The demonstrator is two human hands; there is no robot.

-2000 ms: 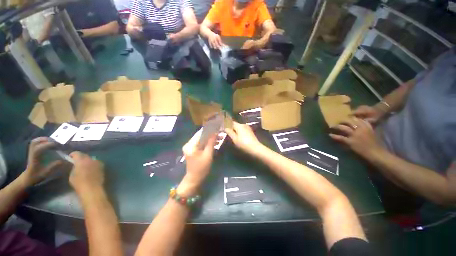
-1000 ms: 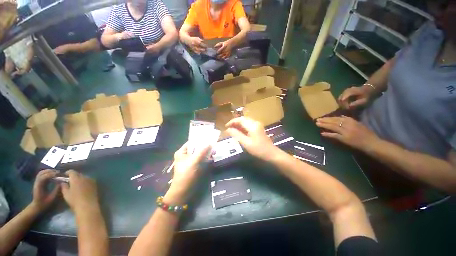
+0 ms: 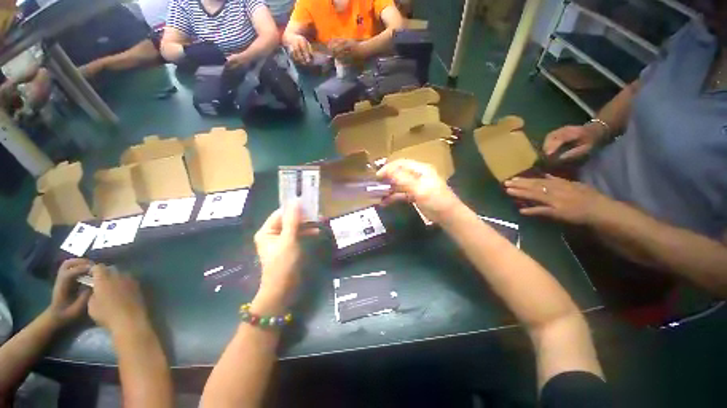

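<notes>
My left hand point(image 3: 279, 247), with a bead bracelet, holds upright a small stack of white leaflets point(image 3: 300, 194) with a dark mark. My right hand point(image 3: 418, 187) is over the boxes right of centre, fingers bent together; blur and dark surfaces at its fingertips hide whether it holds anything. Below them, a white leaflet point(image 3: 357, 227) lies on an open black box whose brown lid point(image 3: 344, 179) stands behind. A black insert card point(image 3: 365, 296) lies nearer me on the green table. Loose dark cards point(image 3: 231, 272) lie to its left, partly blurred.
Open boxes with brown lids point(image 3: 221, 161) and white leaflets stand at left. More brown lids point(image 3: 414, 119) stand at centre right. A neighbour's hands point(image 3: 111, 299) are at left; another person's hands point(image 3: 558, 195) are near a brown lid at right. Two people handle black items across the table.
The held stack changed from a dark face to white leaflets, now upright and further left. A white leaflet shows on the centre box. My right hand has risen slightly.
</notes>
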